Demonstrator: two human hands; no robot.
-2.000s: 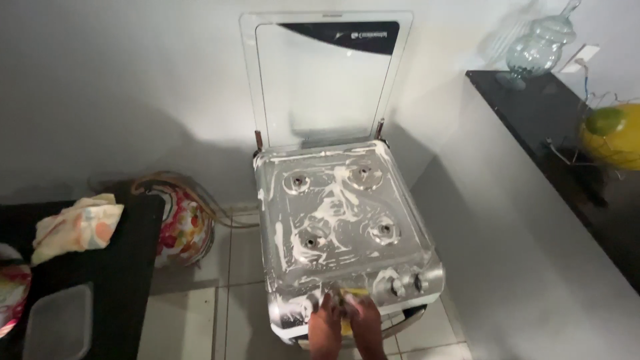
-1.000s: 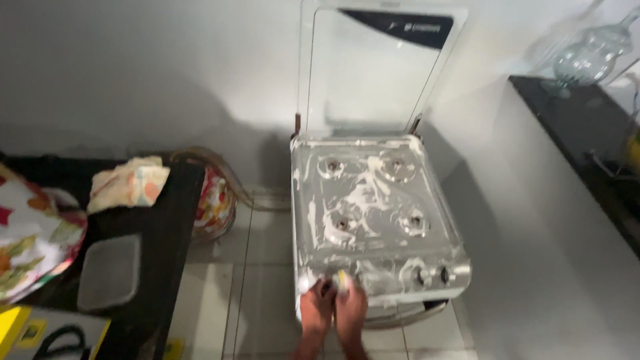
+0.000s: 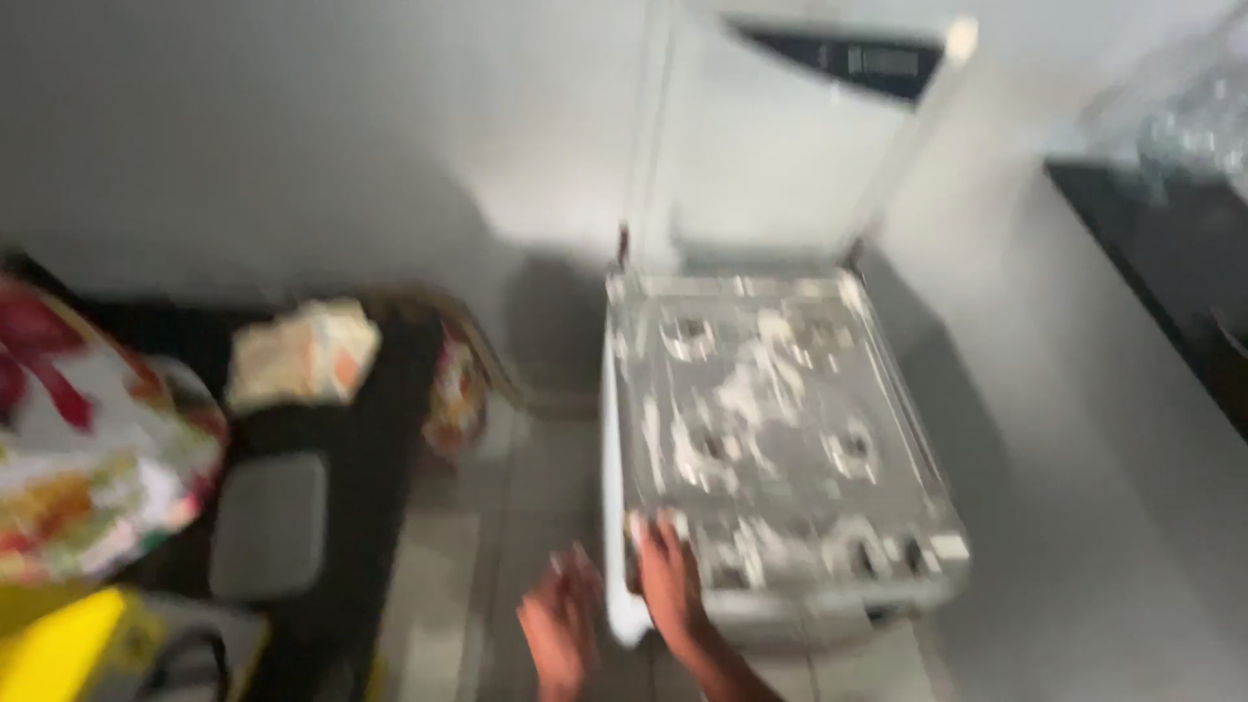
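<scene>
A gas stove (image 3: 780, 429) stands against the wall, its metal cooktop streaked with white foam, the burner grates off. Its glass lid (image 3: 780, 146) is raised behind it. At the cooktop's front left corner rests my right hand (image 3: 668, 575), fingers reaching forward; blur and the hand itself hide whether something is under it. My left hand (image 3: 564, 619) hangs just left of the stove, apart from it, fingers loosely bent and blurred. Control knobs (image 3: 887, 556) run along the front right edge, with foam around them.
On the left, a dark table (image 3: 366, 468) holds a folded patterned cloth (image 3: 302, 356), a clear plastic container (image 3: 268, 526), a floral-covered item (image 3: 97, 439) and a yellow box (image 3: 68, 643). At right stands a dark-topped counter (image 3: 1160, 234) with a glass vessel (image 3: 1199, 132). A hose (image 3: 478, 336) runs behind the table.
My hands, close together at the stove's front before, are now apart: the left is off the stove's left side, the right at the front left corner. The view has shifted left.
</scene>
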